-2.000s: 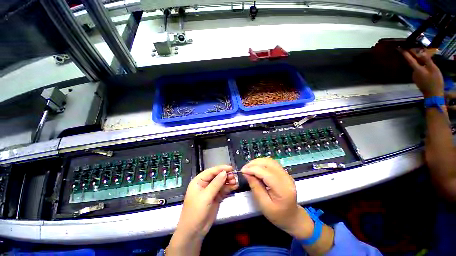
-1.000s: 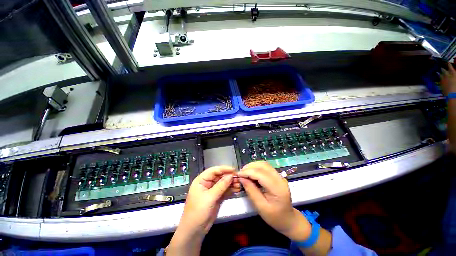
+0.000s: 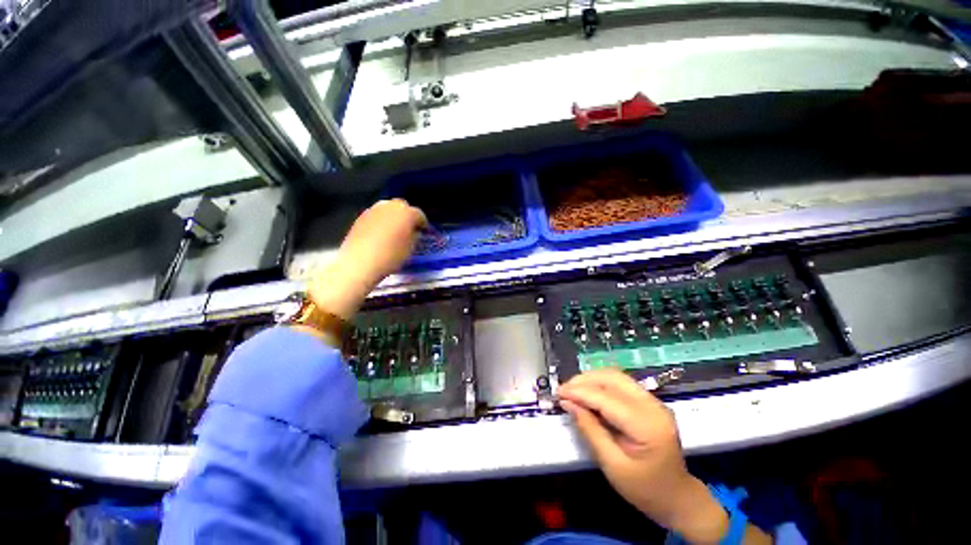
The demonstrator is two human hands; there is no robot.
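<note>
My left hand (image 3: 375, 247), with a gold-coloured watch, reaches over the left blue tray (image 3: 468, 253); its fingertips are at the loose silvery components (image 3: 498, 231), and its grip is unclear. My right hand (image 3: 626, 439), with a blue wrist strap, is at the conveyor's front edge, thumb and forefinger together; any tiny part between them cannot be made out. The right blue tray (image 3: 639, 226) holds orange-brown components (image 3: 618, 211). A green circuit board panel (image 3: 697, 349) sits in a black carrier (image 3: 830, 319) ahead of my right hand. My left arm partly hides another panel (image 3: 410, 383).
A third panel (image 3: 64, 385) lies at the far left of the conveyor. A pale plate (image 3: 508, 357) shows between two carriers. Metal clamps (image 3: 777, 367) sit on the carrier edges. A red holder (image 3: 618, 111) stands beyond the trays, and a dark brown-red box (image 3: 921, 106) is at the upper right.
My hands have parted. My left hand has moved forward and left to the left tray; my right hand stays low near the conveyor edge. The view has shifted left, and the other person's hand is out of view.
</note>
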